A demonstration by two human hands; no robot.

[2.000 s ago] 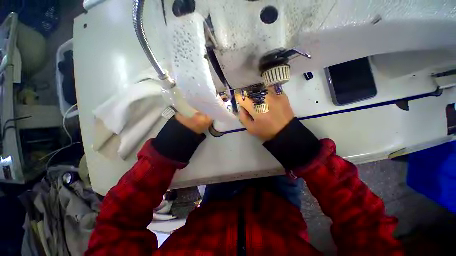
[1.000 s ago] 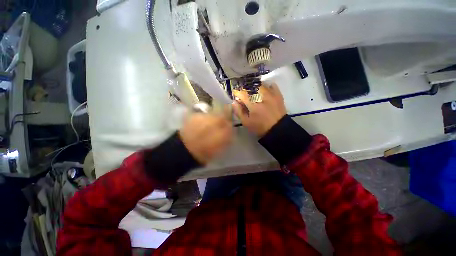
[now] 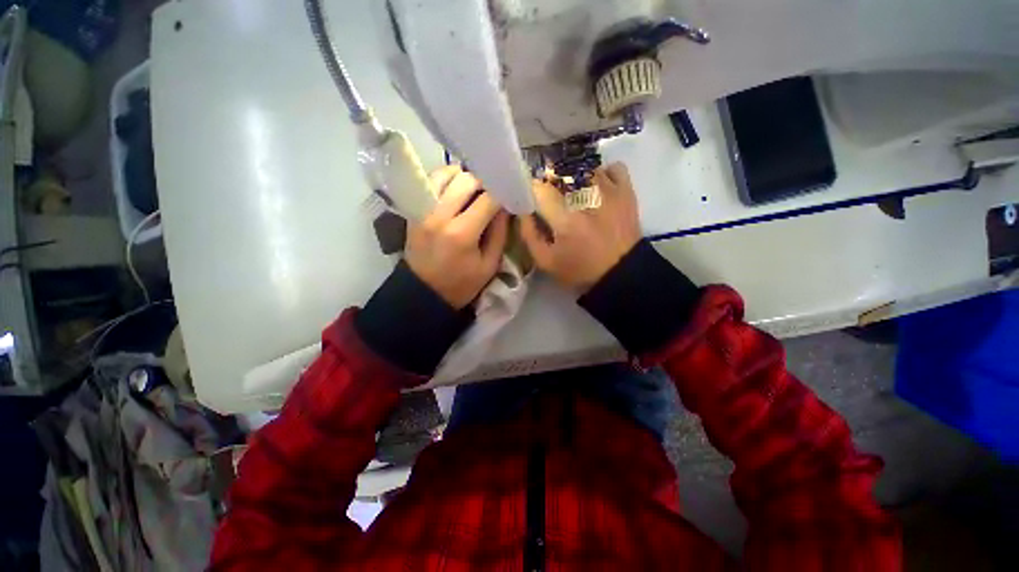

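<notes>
A pale fabric piece (image 3: 488, 321) lies folded between my hands and runs down to the table's front edge. My left hand (image 3: 456, 238) holds it just left of the needle area, fingers bent. My right hand (image 3: 589, 231) is beside the presser foot and lower ribbed knob (image 3: 583, 199), its fingertips on the work at the needle. The white machine head (image 3: 464, 89) hides the needle and some fingertips. A small dark brown piece (image 3: 390, 231) shows left of my left hand.
The tension dial (image 3: 628, 86) sits above my right hand. A small dark tool (image 3: 684, 129) and a black phone (image 3: 780, 141) lie on the machine bed. The lamp (image 3: 393, 171) hangs at left. A garment heap (image 3: 134, 469) is at lower left, a blue bin (image 3: 963, 363) at right.
The pale fabric has gone from the table's left side and now lies between my hands and the front edge. My left hand has moved up to the needle area. My right hand stays beside it.
</notes>
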